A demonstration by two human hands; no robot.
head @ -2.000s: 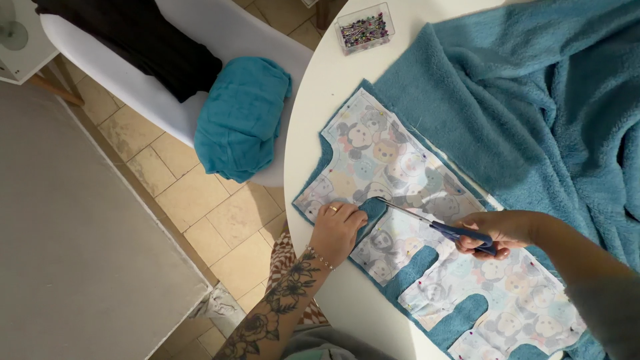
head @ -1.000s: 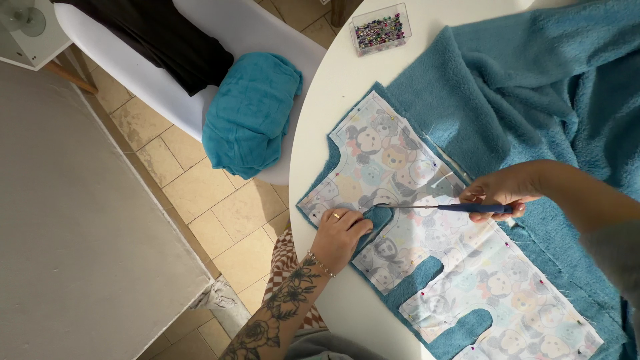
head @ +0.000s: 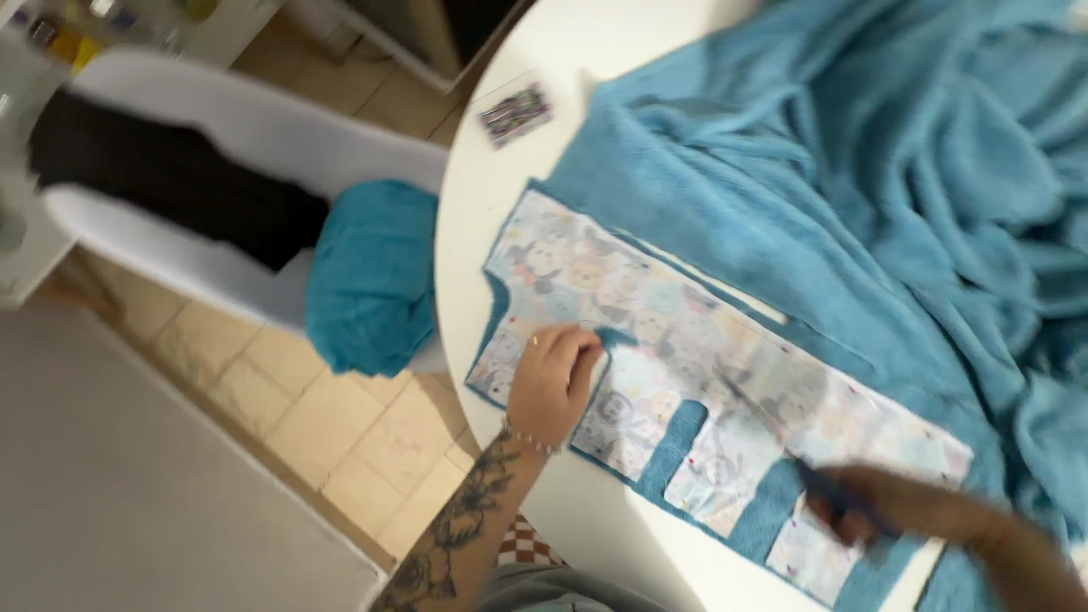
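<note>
A printed fabric piece (head: 654, 297) with cartoon faces and several notches lies pinned over blue plush fabric (head: 680, 446) on the round table. On its left part rests my left hand (head: 557, 378), fingers bent at the notch nearest the neckline cutout; whether a scrap is pinched in them is unclear. My right hand (head: 858, 506), blurred, grips the dark blue handles of scissors (head: 765, 412) over the lower right notches. The blades point up and left above the print and look closed, though blurred.
A clear box of pins (head: 515, 115) is near the far rim of the white table (head: 476, 178). More blue plush (head: 850, 170) lies heaped at right. Beyond the left rim, a white chair (head: 255, 127) holds a black cloth (head: 170, 170) and a turquoise bundle (head: 374, 276).
My right hand has drawn the scissors away from the notch beside my left hand, toward the lower right. My left hand stays by that notch.
</note>
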